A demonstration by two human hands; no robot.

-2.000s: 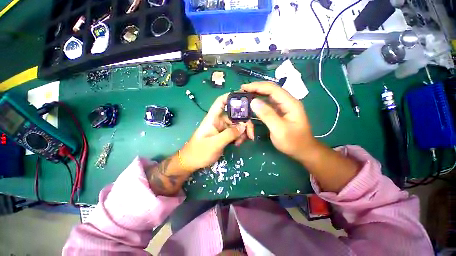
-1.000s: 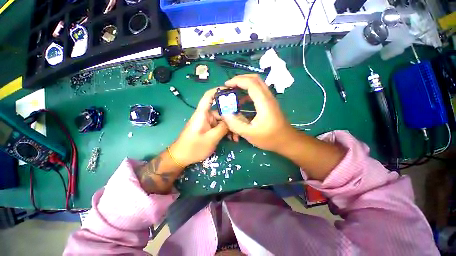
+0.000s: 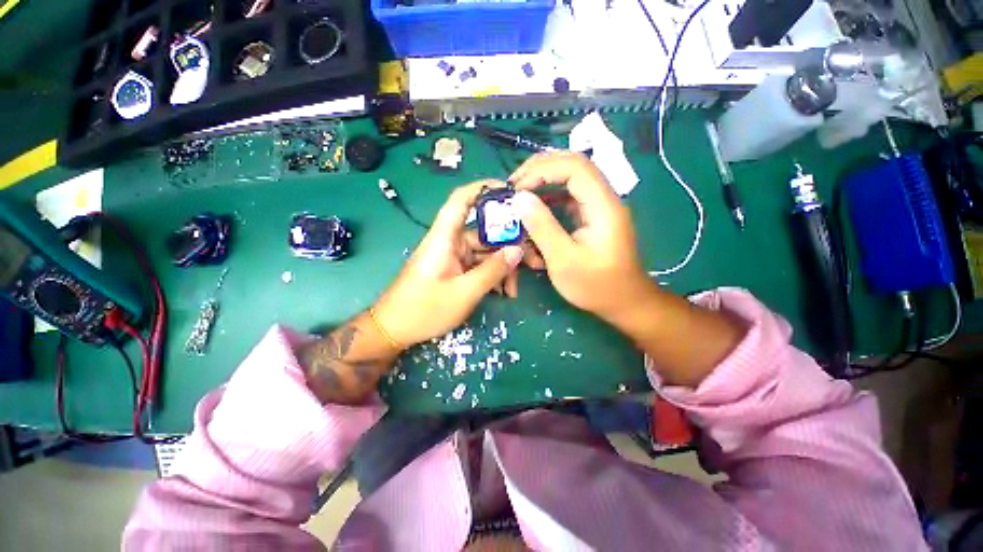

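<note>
A smartwatch unit (image 3: pixel 500 220) with a dark rounded-square case and a lit, whitish-blue screen is held between my hands above the green mat. My left hand (image 3: pixel 458 270) grips it from the left and below, thumb near its lower edge. My right hand (image 3: pixel 577 232) is on its right side, with the thumb at the screen's right part and the fingers curled over the top edge. The underside of the watch is hidden. Many small white scraps (image 3: pixel 464 350) lie on the mat below my hands.
Two dark watch units (image 3: pixel 319 235) lie left. A multimeter (image 3: pixel 54 291) with red and black leads is far left. Behind are a black watch tray (image 3: pixel 226 113), blue bin (image 3: pixel 464 27) and crumpled white wipe (image 3: pixel 604 151). A white cable, bottle (image 3: pixel 765 119) and blue box (image 3: pixel 900 226) stand right.
The watch screen has gone from a dim picture to brighter whitish-blue. My right thumb has moved from the watch's lower edge a second ago to its right side. The camera view has shifted slightly.
</note>
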